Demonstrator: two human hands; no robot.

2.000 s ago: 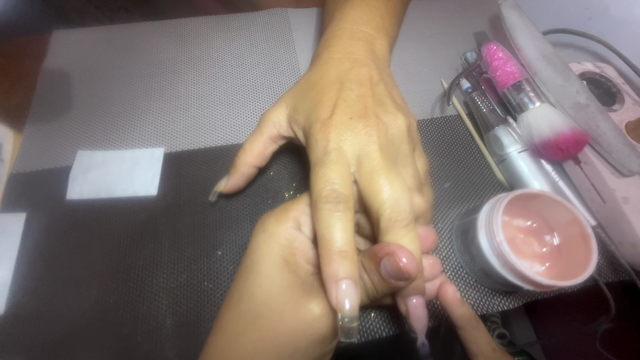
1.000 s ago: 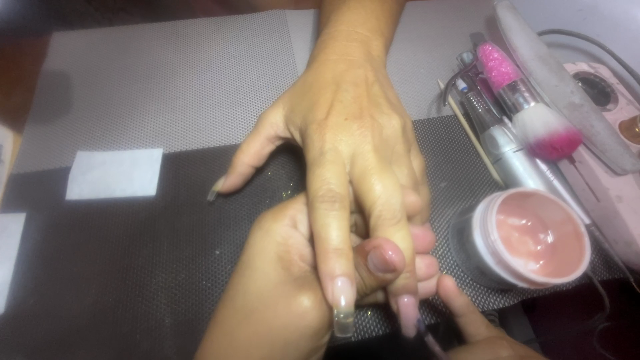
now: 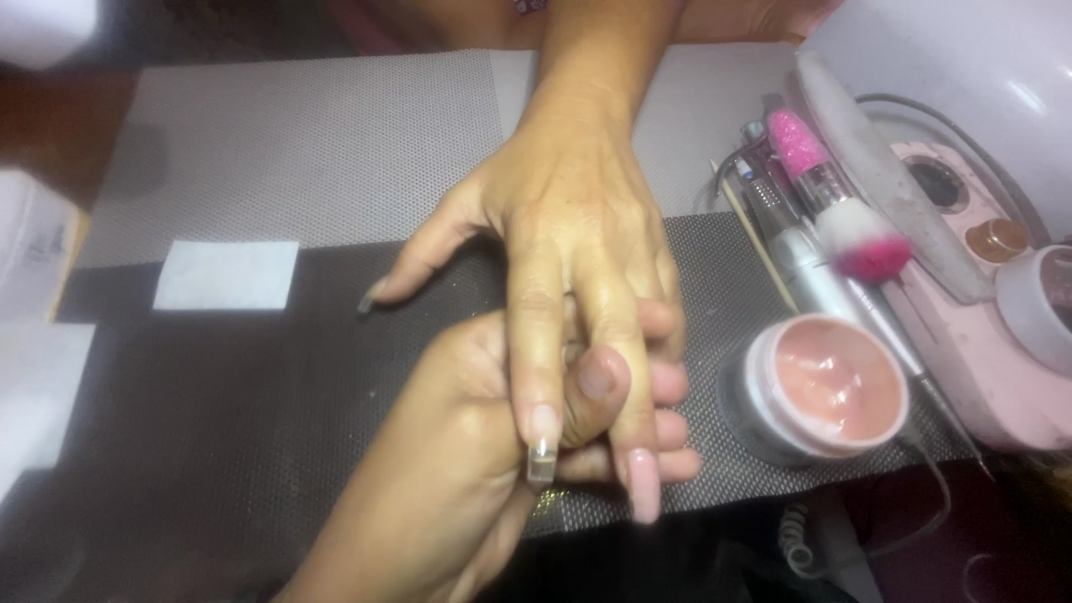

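My left hand (image 3: 502,419) comes in from below and grips the middle finger of another person's hand (image 3: 578,209), thumb on top and fingers beneath. That hand lies palm down. Its index finger carries a clear nail extension (image 3: 542,459), and its middle finger has a pink-coated nail (image 3: 643,486). The thumb also has a long clear tip (image 3: 368,298). To the right stands an open jar of pink gel (image 3: 837,381), its surface glossy and uneven. My right hand is out of view.
Right of the hands lie a pink-handled brush (image 3: 837,201), a nail file (image 3: 888,176), a wooden stick (image 3: 758,243), a silver nail drill handpiece (image 3: 804,260) and a pink machine (image 3: 963,368). White paper pieces (image 3: 226,275) rest on the dark mesh mat (image 3: 276,402) at left.
My right hand, near the middle fingertip with a thin tool a second ago, has left the view. My left hand keeps hold of the finger. The view has shifted somewhat.
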